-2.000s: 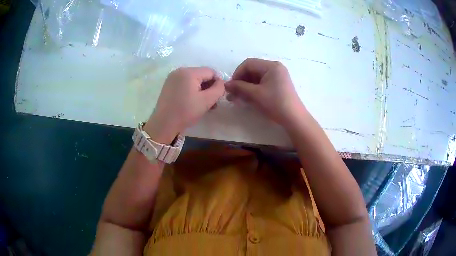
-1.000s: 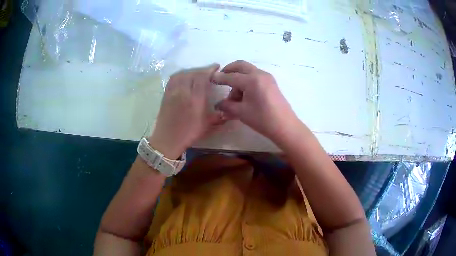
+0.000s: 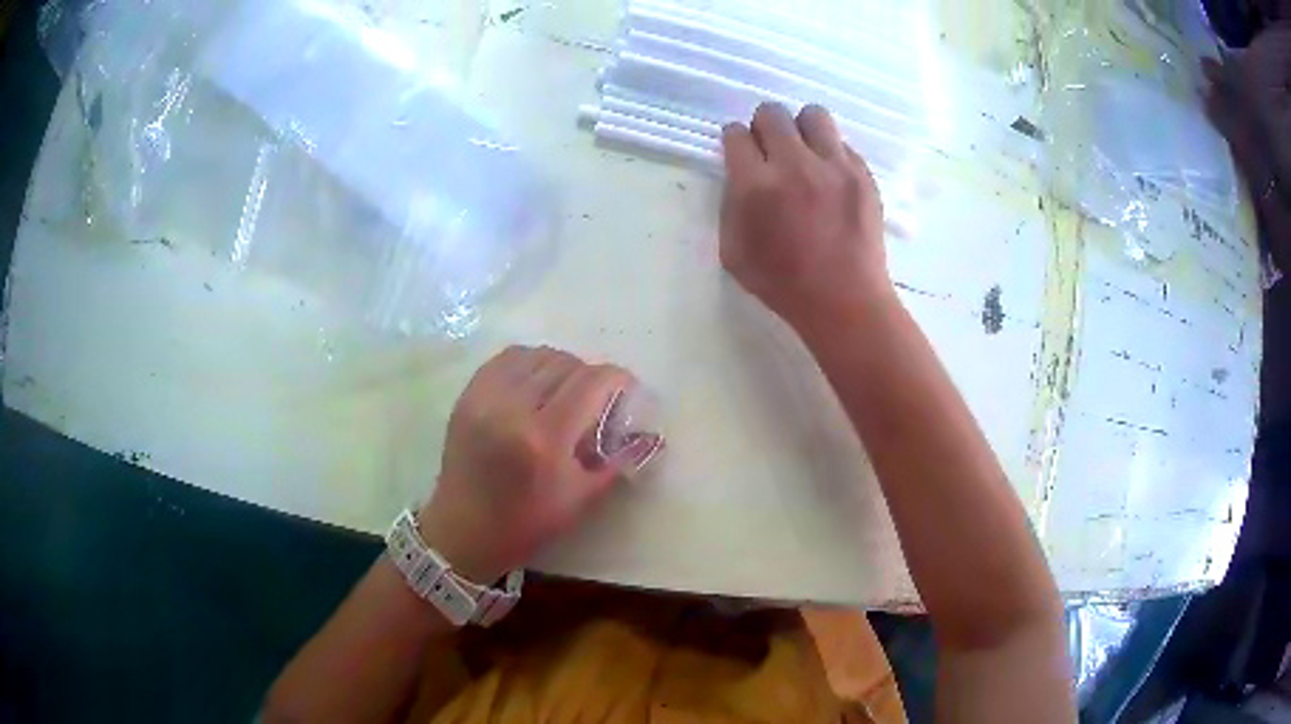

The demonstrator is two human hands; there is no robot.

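White sticks [image 3: 680, 88] lie side by side in rows at the far middle of the table. My right hand [image 3: 804, 205] is over their near edge, fingers curled down on the nearest sticks; its fingertips are partly hidden, so I cannot tell whether it grips any. My left hand [image 3: 531, 446], with a pale link watch at the wrist, is curled around a small clear bag [image 3: 632, 436] near the table's front edge. The bag's mouth is open and faces right.
A milky stack of flat bags [image 3: 375, 113] lies at the left inside crinkled clear plastic [image 3: 170, 135]. More clear plastic [image 3: 1154, 149] lies at the far right. Another person's arm [image 3: 1259, 120] shows at the right rim. Shiny packs [image 3: 1097, 651] are below the table's right edge.
My right hand has left the left hand and moved forward to the sticks. My left hand now holds an open bag alone. The view has tilted forward, showing more of the sticks.
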